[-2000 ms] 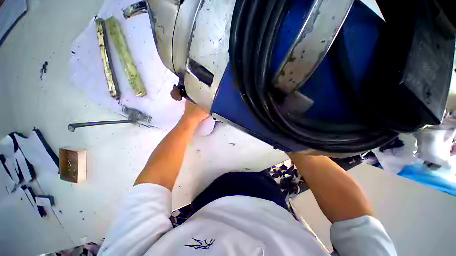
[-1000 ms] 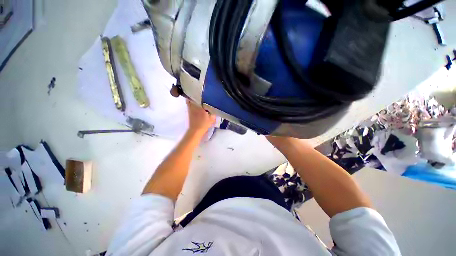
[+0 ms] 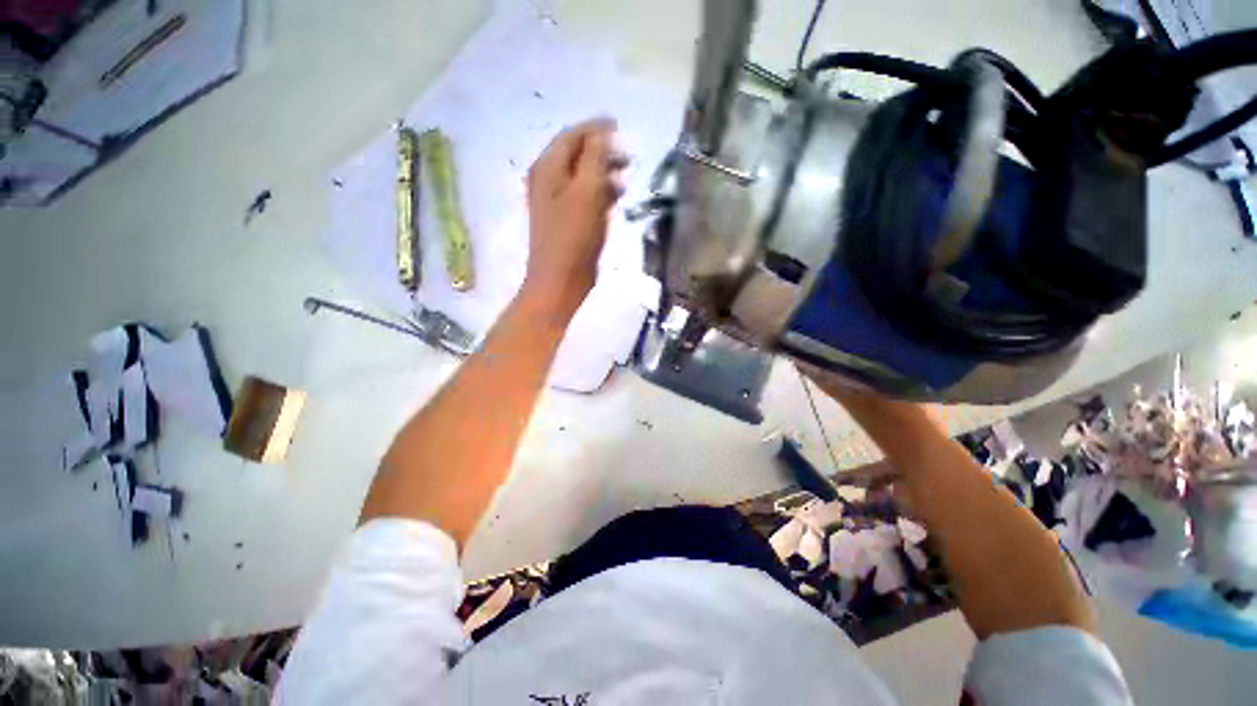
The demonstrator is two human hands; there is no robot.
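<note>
The cutting machine (image 3: pixel 896 221), with blue and silver motor body and black cable coiled round it, stands right of centre. Its grey base plate (image 3: pixel 710 370) shows below the motor, on the table beside the paper's edge. My left hand (image 3: pixel 568 186) is over the pale paper marker (image 3: pixel 503 97), left of the machine and apart from it; its fingers are curled, and whether they hold anything is unclear. My right forearm (image 3: pixel 965 510) reaches under the motor; the motor hides the right hand and its grip.
Two yellow-green weight bars (image 3: pixel 445 207) and a cloth clamp (image 3: pixel 441 331) lie on the paper and table at left. A small open box (image 3: pixel 263 419) stands beside cut pieces (image 3: pixel 138 400). Offcuts (image 3: pixel 862 545) lie below the table edge. Another lay (image 3: pixel 124 83) is at upper left.
The machine has moved right in view, showing more of its front and base plate. My left hand has come away from the machine's underside and moved up over the paper.
</note>
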